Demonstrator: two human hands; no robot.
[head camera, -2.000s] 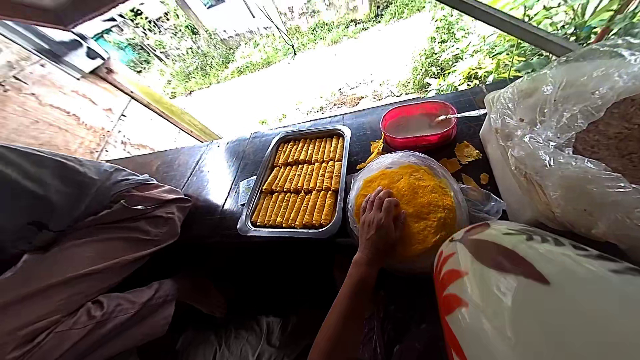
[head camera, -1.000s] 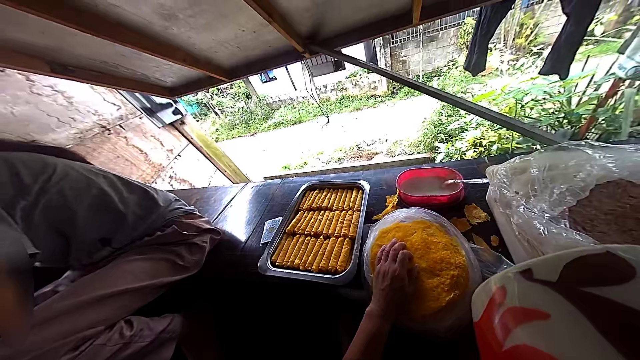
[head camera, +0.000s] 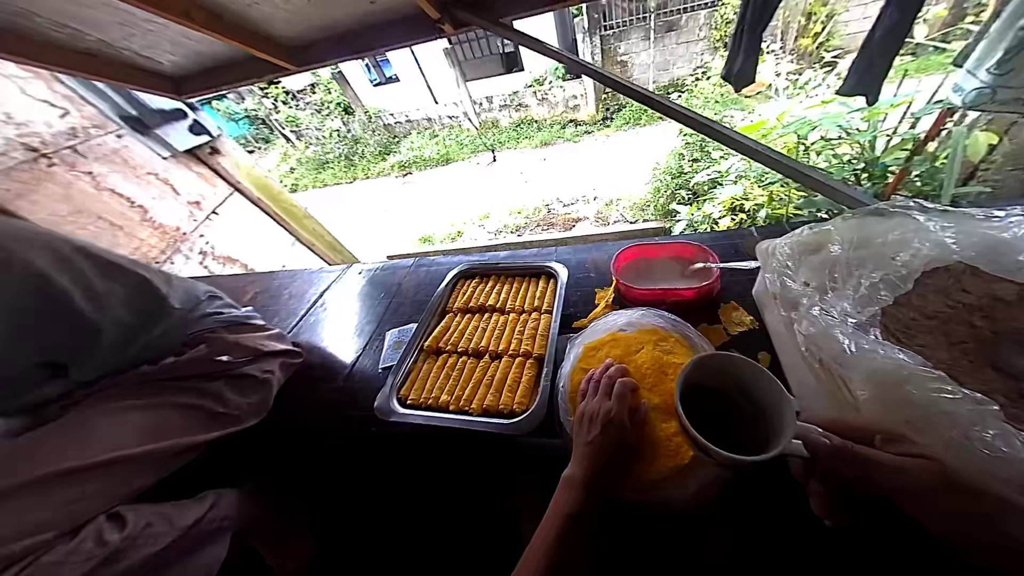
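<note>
My left hand (head camera: 608, 408) rests with its fingers on a stack of round orange-yellow wrappers (head camera: 640, 360), which lies on clear plastic. Over the stack's right side, my right hand (head camera: 848, 464) holds a ceramic mug (head camera: 736, 408) by its handle; the mug is dark inside. Left of the stack, a metal tray (head camera: 561, 320) holds three rows of thin orange rolls (head camera: 480, 336). Behind the stack stands a red plastic container (head camera: 666, 292) of pale, cloudy liquid, with a spoon (head camera: 732, 265) leaning on its rim. Torn wrapper pieces (head camera: 736, 318) lie beside it.
At the right, a large clear plastic bag (head camera: 832, 320) lies around a brown mass that looks like ground filling (head camera: 960, 328). A small printed packet (head camera: 396, 346) lies left of the tray on the dark table (head camera: 320, 304). Another person (head camera: 136, 384) sits at the left.
The mug, large and close to the camera at the right in the earlier frames, is now lower and farther from it, and my right hand shows on its handle. The view has tilted up.
</note>
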